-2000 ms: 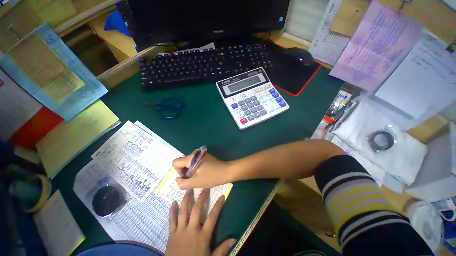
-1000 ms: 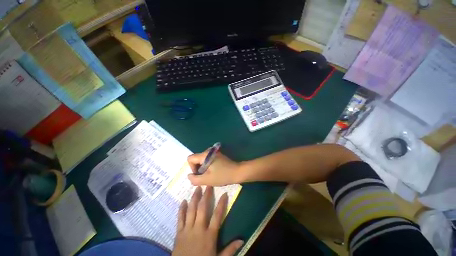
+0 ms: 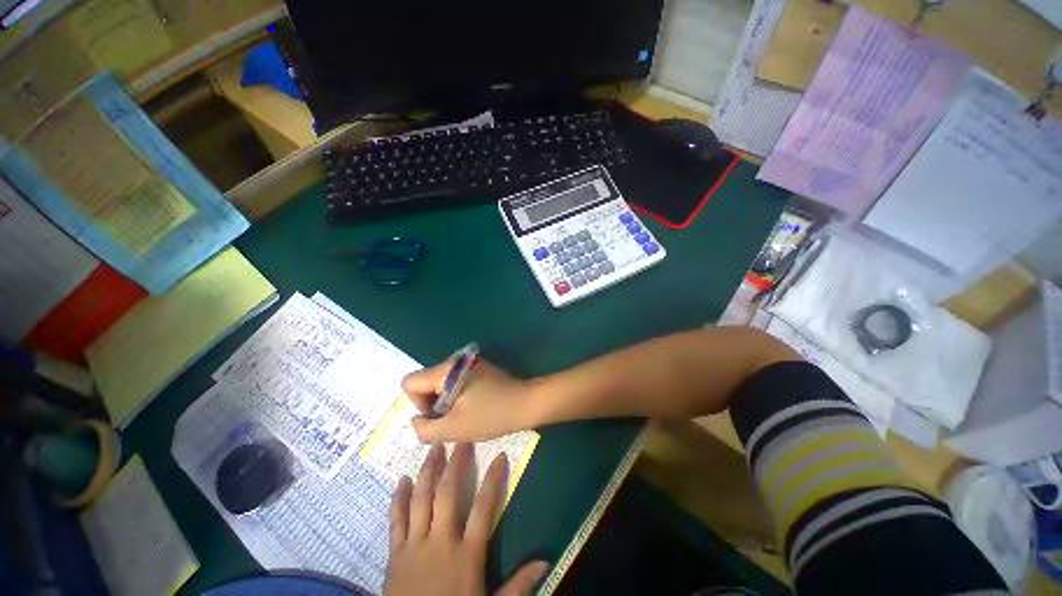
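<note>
My right hand (image 3: 472, 396) grips a slim pen (image 3: 457, 377) with its tip side down on the label sheet (image 3: 399, 440), a white sheet with yellow edges. My left hand (image 3: 445, 530) lies flat, fingers spread, on the lower part of the label sheet, holding nothing. Both hands partly cover the sheet. A printed list (image 3: 332, 512) with dense rows lies under it, with another written sheet (image 3: 305, 378) on top. A round dark coil (image 3: 253, 475) in a clear bag rests on the list at left.
A calculator (image 3: 582, 236), dark scissors (image 3: 393, 259), a black keyboard (image 3: 466, 160) and a mouse (image 3: 689, 137) lie beyond the papers. A yellow pad (image 3: 175, 332) and tape roll (image 3: 96, 463) are at left. A bagged dark ring (image 3: 882, 327) lies on the right shelf. A blue edge (image 3: 285, 583) shows at bottom.
The camera view shifted and came back, moving everything in the picture. My right hand stays at the sheet with the pen. My left hand remains flat on it.
</note>
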